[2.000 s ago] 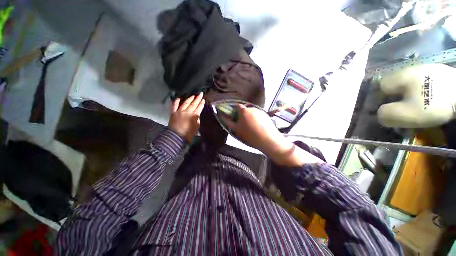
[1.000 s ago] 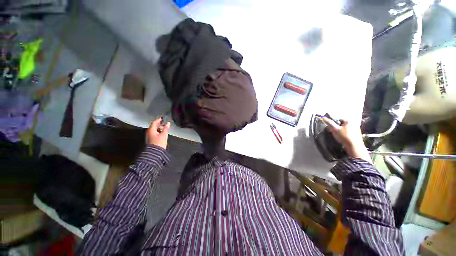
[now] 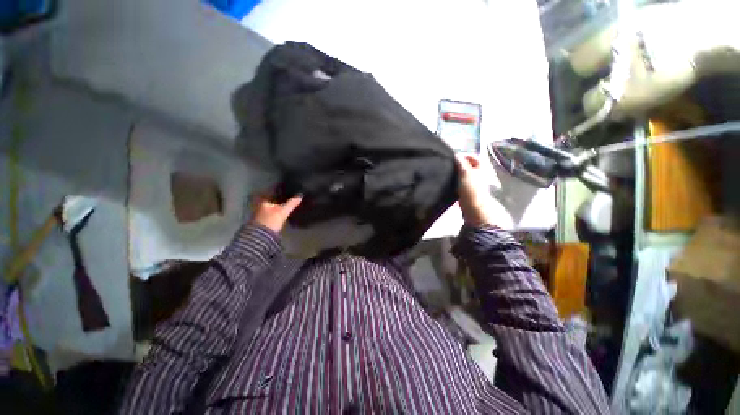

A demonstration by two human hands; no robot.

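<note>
The dark garment (image 3: 349, 138) lies spread in front of me, with a small pale label near its top. My left hand (image 3: 277, 212) grips its lower left edge, the fingers partly hidden by the cloth. My right hand (image 3: 472, 190) grips its right edge. The steam iron (image 3: 526, 160) is parked on the table to the right of my right hand. The iron rest (image 3: 459, 128) shows one red bar; its lower part is hidden behind the garment and hand.
The white-covered table (image 3: 487, 49) has a brown patch (image 3: 195, 197) at left. A dark strip tool with a pale head (image 3: 86, 290) lies far left. A thin rod (image 3: 673, 139) and hose (image 3: 602, 113) run at right, near a cream padded form (image 3: 665, 69).
My right hand has let go of the iron and moved left onto the garment. My left hand has taken hold of the cloth. The garment is spread wider, and its brown rounded part is covered.
</note>
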